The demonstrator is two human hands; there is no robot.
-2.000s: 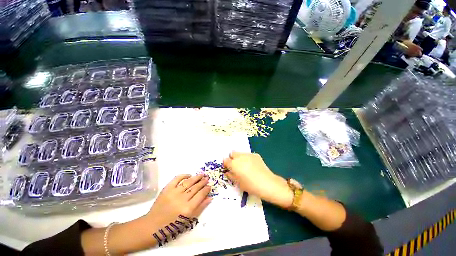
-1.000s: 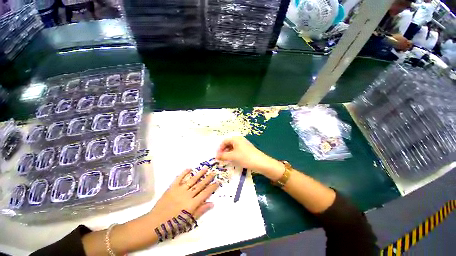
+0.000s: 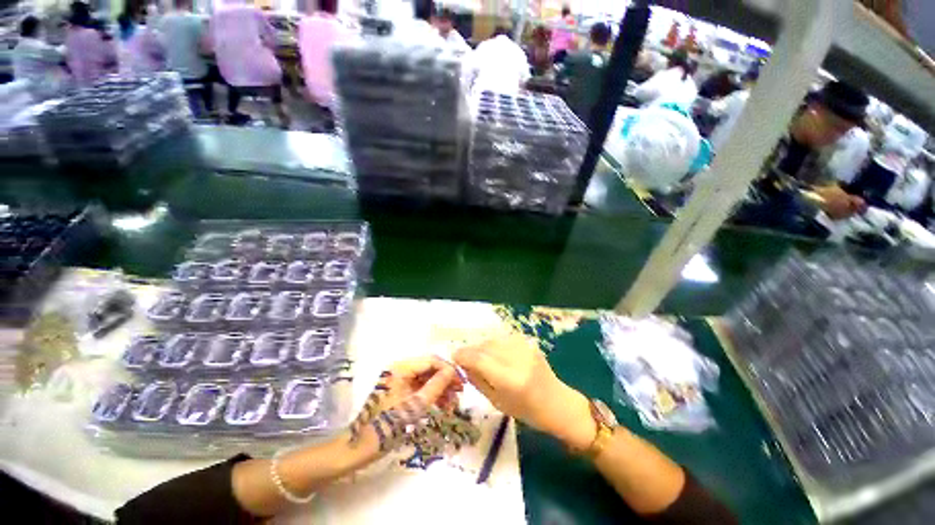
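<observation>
My left hand and my right hand meet over the white work sheet. A tiny slim strip shows pinched between the fingertips of both hands; its details are blurred. Dark strips stick in a row on the back of my left hand and wrist. A pile of small dark and pale bits lies below the hands, partly hidden by my left hand. A slim dark stick lies right of the pile.
A clear blister tray with rows of pockets stands left. Crumpled clear bags lie on green mat at right. Stacked trays stand far right, more stacks across the bench. A pale post rises behind. A person sits back right.
The view has tilted up, showing more of the hall. My left hand has lifted from lying spread by the pile and turned, its fingertips now meeting those of my right hand.
</observation>
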